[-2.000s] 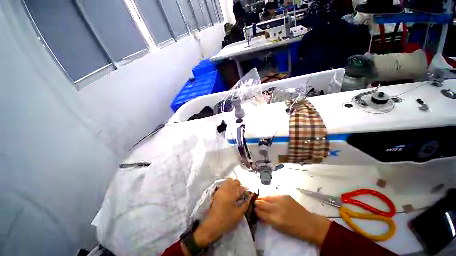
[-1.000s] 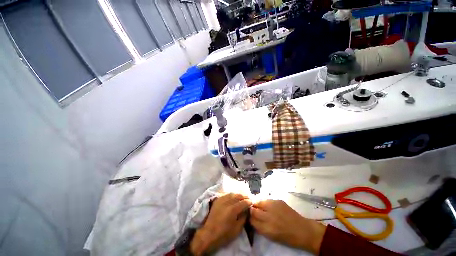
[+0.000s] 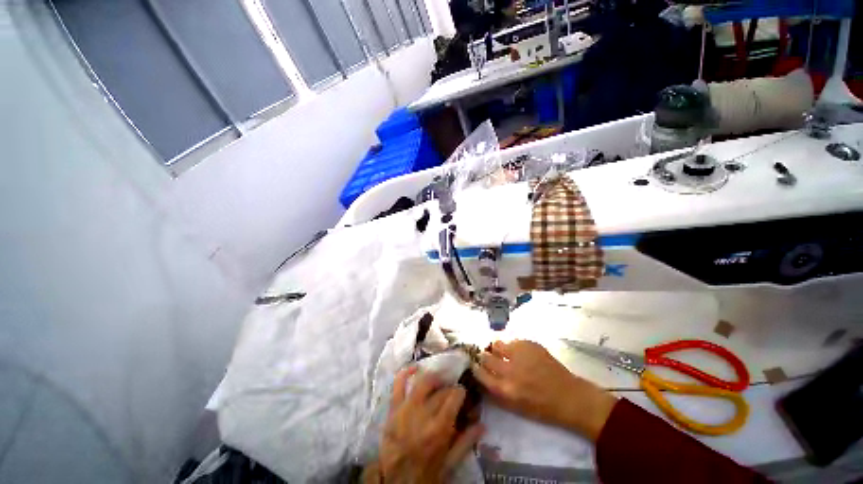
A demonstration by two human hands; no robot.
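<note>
A large white cloth (image 3: 317, 331) lies spread left of the needle and bunches up at my left hand. A small dark fabric piece (image 3: 467, 397) shows between my hands, just below the lit presser foot (image 3: 497, 314). My left hand (image 3: 424, 427) grips the bunched white cloth, fingers bent over it, with the dark piece at its right side. My right hand (image 3: 522, 380) pinches the edge of the dark piece near the foot; its fingertips are partly hidden. Whether the fabric is under the needle I cannot tell.
Scissors with red and orange handles (image 3: 695, 386) lie right of my right hand. A black phone (image 3: 825, 406) is at the right edge. Checked cloth (image 3: 565, 236) hangs over the machine head (image 3: 625, 203). A dark-grey heap (image 3: 227, 470) shows at the lower left. Blue crates (image 3: 390, 156) stand behind.
My left hand has moved down and back from the needle, folding white cloth up between my hands. More dark fabric shows. My right hand stays near the foot. The camera view has shifted.
</note>
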